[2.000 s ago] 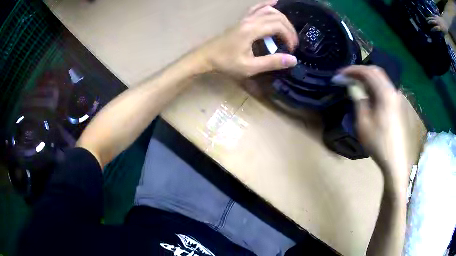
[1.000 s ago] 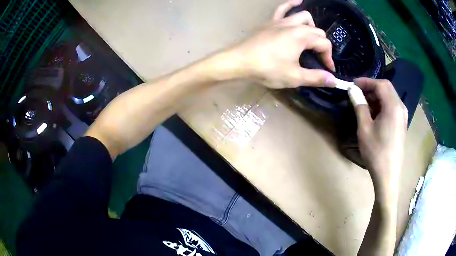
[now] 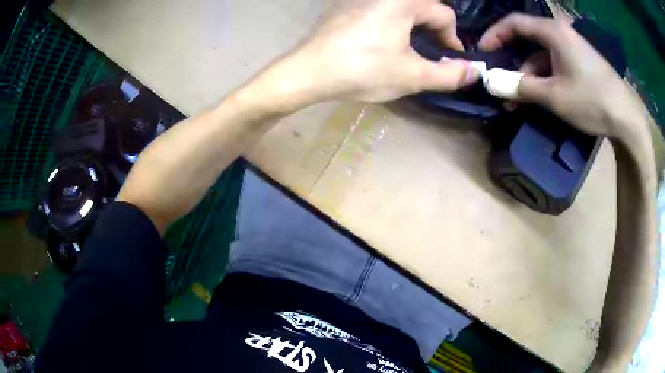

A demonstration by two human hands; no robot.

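Note:
A black portable fan lies on the tan bench, its round head (image 3: 467, 109) at the top edge, mostly behind my hands, and its chunky base (image 3: 543, 164) below and to the right. My left hand (image 3: 397, 55) is at the head's near rim, with a small white strip (image 3: 477, 67) at the thumb tip. My right hand (image 3: 572, 73) curls over the rim from the right. Its thumb has an off-white wrap (image 3: 503, 83) and meets the strip. Whether the strip touches the rim is hard to tell.
Several dark fans (image 3: 73, 193) sit at the left, below the bench edge, beside green mesh (image 3: 33, 109). The tan bench (image 3: 408, 211) has shiny tape near its middle. A white plastic bag (image 3: 652, 328) shows at the right edge, partly behind my right forearm.
The view has shifted, and more of the fan's base shows. Both hands came together at the rim, and my right fingers now reach over it. The digital display is no longer visible.

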